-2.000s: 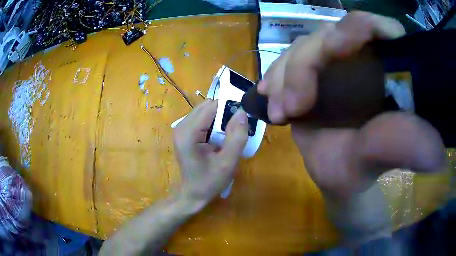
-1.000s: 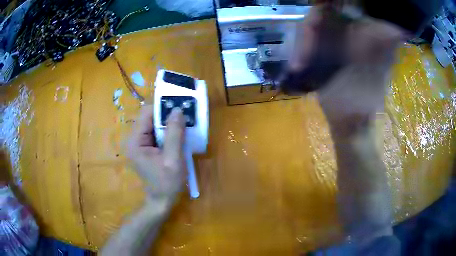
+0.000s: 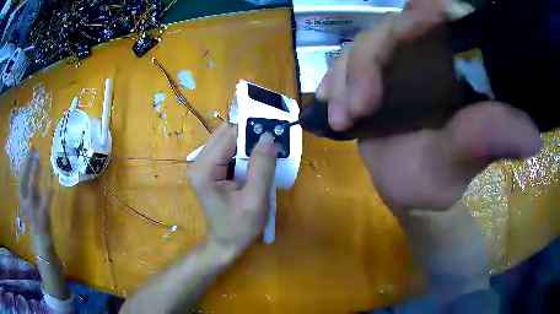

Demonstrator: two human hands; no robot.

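A white camera housing (image 3: 283, 175) with two black windows is in the middle of the view, a white antenna pointing down from it. My left hand (image 3: 230, 184) holds it from the left side, the thumb pressing on the black lens/LED light board (image 3: 268, 135) with pale round dots. My right hand (image 3: 393, 116) is wrapped around a thick black electric screwdriver (image 3: 417, 92). Its thin tip is at the board's upper right corner. Any screw there is too small to see.
An open white camera unit (image 3: 78, 144) with antennas and wires lies at left, beside another person's hand (image 3: 38, 196). Dark tangled camera modules (image 3: 92, 27) lie at the far left. A silver-white screw feeder (image 3: 331, 30) stands behind my right hand. Pale stringy parts (image 3: 26, 129) lie at left.
The screwdriver has come from the screw feeder back to the housing, which sits further right in view. The open camera unit and another person's hand have appeared at left.
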